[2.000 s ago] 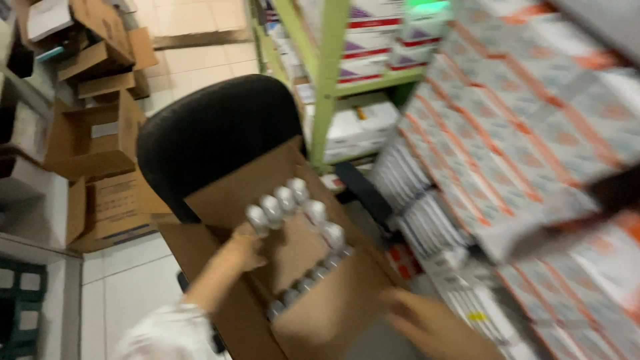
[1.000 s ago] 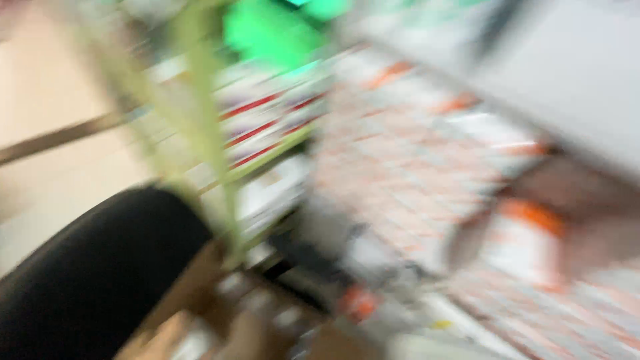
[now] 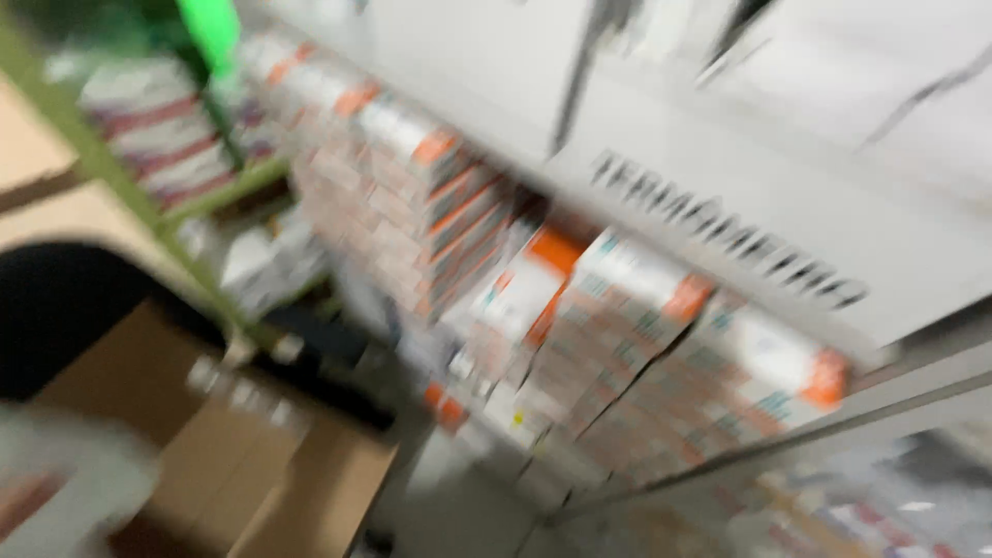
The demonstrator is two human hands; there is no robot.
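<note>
An open cardboard box [image 3: 225, 465] fills the lower left, beside the black chair back [image 3: 70, 310]. Along its far inner edge lie several small clear-and-white containers [image 3: 248, 395], too blurred to name. At the left edge, a pale blurred shape [image 3: 77, 480], perhaps my sleeve, overlaps the box; a small reddish patch on it may be part of my left hand or arm. Whether that hand holds anything cannot be seen. My right hand is out of view. Stacked white-and-orange cartons [image 3: 635, 302] stand on the shelf to the right of the box.
White boxes [image 3: 721, 201], one bearing large black lettering, sit above the stacked cartons. A green shelf frame [image 3: 116, 178] with white-and-red cartons [image 3: 170, 147] stands at the upper left. A grey metal shelf edge [image 3: 744, 449] crosses the lower right, with blurred packages beneath it.
The view has swung right, toward the shelves. Both hands showed at the box two seconds ago; my right hand has since left view. The orange-marked cartons now show nearer.
</note>
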